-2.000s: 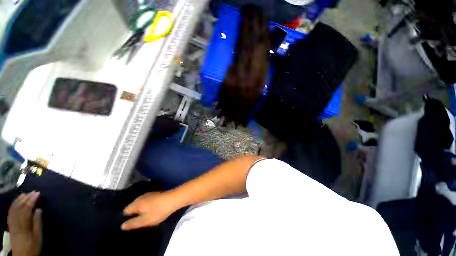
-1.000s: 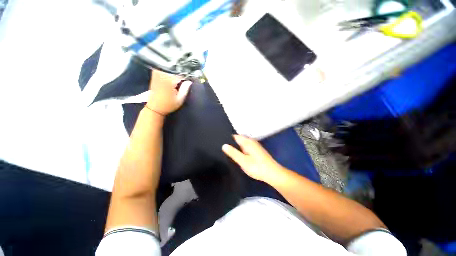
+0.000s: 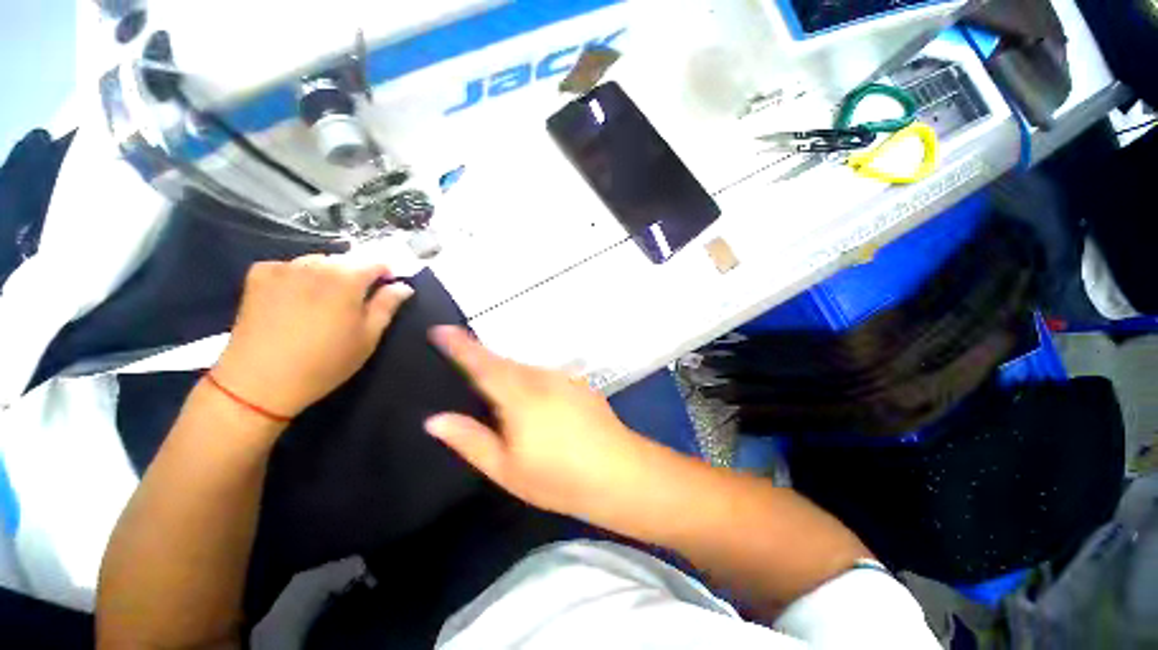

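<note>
A black cloth panel (image 3: 381,432) lies under the sewing machine head (image 3: 229,102) and drapes towards my lap. Its upper edge is at the presser foot area (image 3: 394,229). My left hand (image 3: 311,324) lies on the cloth just in front of the needle area, fingertips bent down on it; whether it pinches the cloth is hidden. My right hand (image 3: 527,419) rests over the right edge of the cloth, thumb and forefinger apart. Pale cloth (image 3: 318,597) shows below the black cloth near my lap.
A black smartphone (image 3: 635,172) lies on the machine bed. Scissors with yellow and green loops (image 3: 895,146) lie at the right end. A blue crate (image 3: 851,298) on the floor holds a dark brown bundle (image 3: 864,362). Black cloth (image 3: 991,470) is beside it.
The view has swung back over the needle area. My right hand has moved up along the cloth, nearer the needle. My left hand remains by the presser foot.
</note>
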